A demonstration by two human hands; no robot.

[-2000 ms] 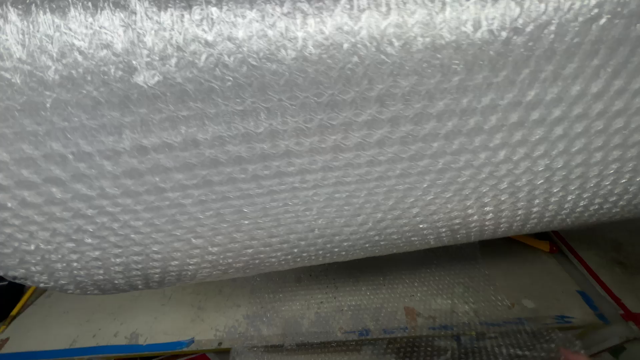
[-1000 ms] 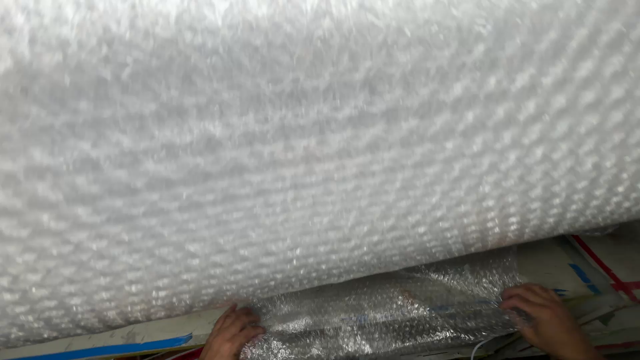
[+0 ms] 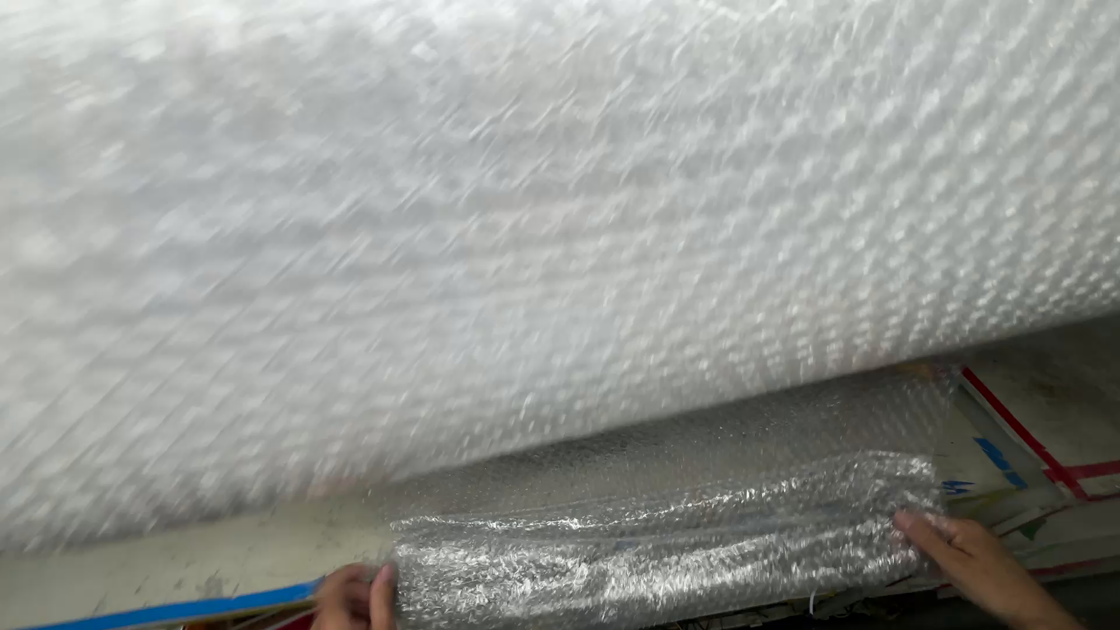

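A large roll of clear bubble wrap (image 3: 560, 227) fills most of the head view, its lower edge slanting up to the right. From beneath it a narrower sheet of bubble wrap (image 3: 656, 542) stretches toward me over the work surface, folded or bunched at its near end. At the sheet's left edge, my left hand (image 3: 354, 597) pinches it between thumb and fingers. My right hand (image 3: 971, 560) grips the right edge, thumb on top. Parts of both hands are cut off by the bottom of the view.
The pale, marked work surface (image 3: 219, 542) has blue tape (image 3: 192, 605) along its near edge. Red tape lines (image 3: 1019, 424) and short blue tape pieces (image 3: 1000, 461) lie at the right. A thin white loop hangs at the near edge.
Neither hand shows in the oldest frame; both then appear at the sheet's sides. Since one second ago, more of the sheet shows below the roll, and the view has shifted.
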